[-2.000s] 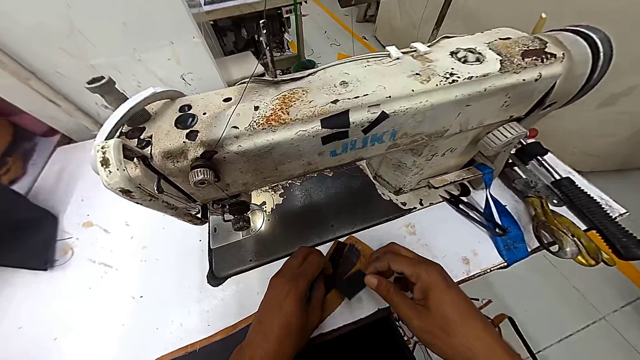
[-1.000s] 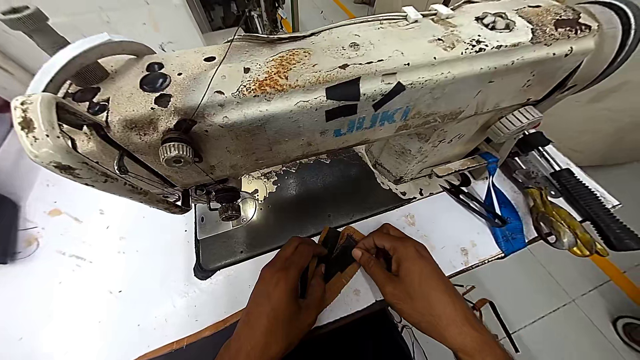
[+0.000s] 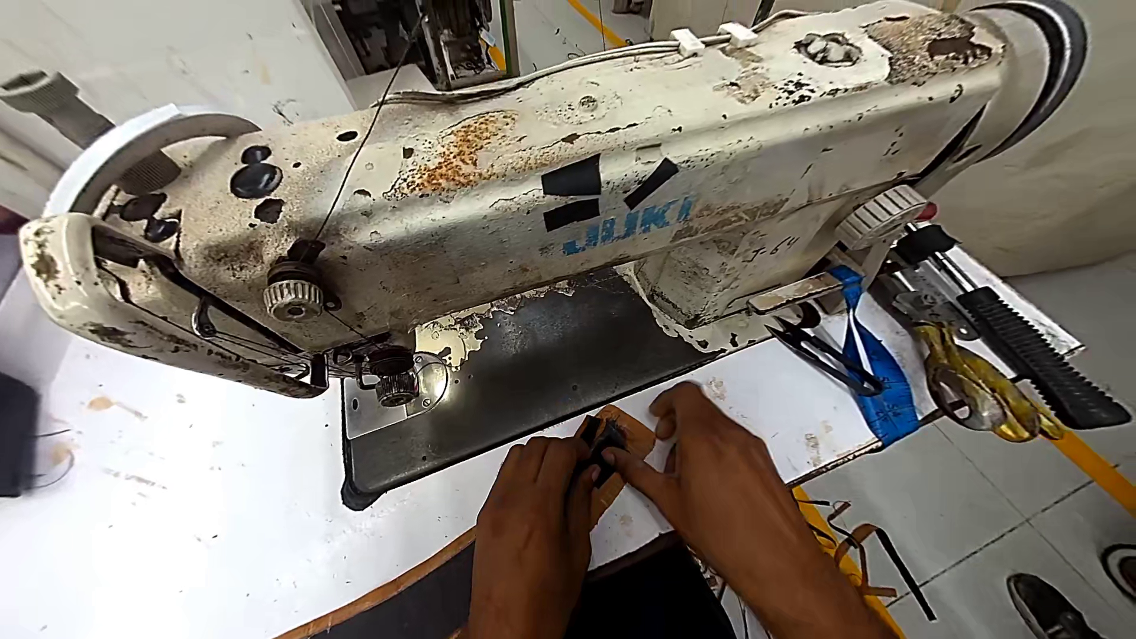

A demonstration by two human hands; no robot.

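Observation:
A small brown and black piece (image 3: 628, 426), perhaps leather or fabric, lies under both hands at the table's front edge. My left hand (image 3: 537, 519) grips its left side, fingers curled over the black part. The thumb of my right hand (image 3: 719, 484) presses on the black part, and its index finger is bent above the right edge. Just behind the hands stands a worn Juki sewing machine (image 3: 497, 204) with a dark metal bed (image 3: 532, 373). Its presser foot area (image 3: 395, 382) is to the left of the hands. A long black strip with a brown edge (image 3: 390, 595) runs beside my left forearm.
Black tweezers (image 3: 825, 355), a blue strap (image 3: 879, 390), yellow-handled scissors (image 3: 985, 382) and a black ridged handle (image 3: 1038, 355) are at the table's right end. A black object (image 3: 16, 435) lies at the left on the white tabletop (image 3: 177, 532). Scrap strips (image 3: 874, 550) hang or lie at lower right, near shoes on the floor.
My right index finger has lifted from the brown and black piece, whose right end is now more exposed. The view has moved closer to the machine.

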